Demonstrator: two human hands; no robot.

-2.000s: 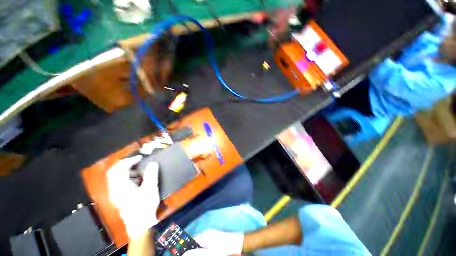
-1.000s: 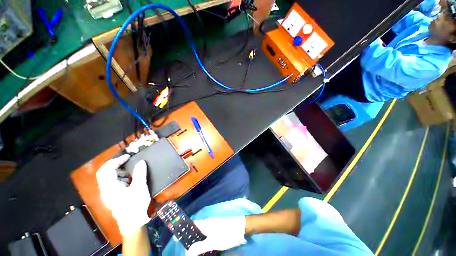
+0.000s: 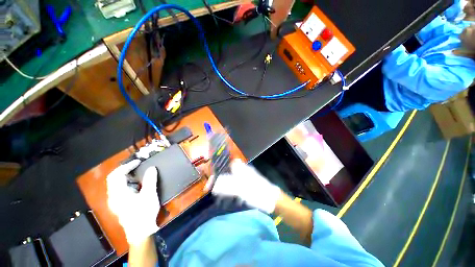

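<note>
A flat black set-top box lies on the orange-brown test fixture board, its upper edge against the white-silver connector block. My left hand, in a white glove, grips the box's left side, thumb on top and fingers at its far left edge. My right hand, gloved and blurred, holds the black remote control over the board's right side. The remote is blurred and partly covers the blue marker pen.
A blue cable loops from the connector block to the orange control box. More black boxes lie at lower left. AV plugs lie behind the board. A display screen is below the bench edge. A person in blue is at right.
My right hand has moved up and right with the remote, from my lap to over the board. My left hand still grips the box. The view has shifted slightly.
</note>
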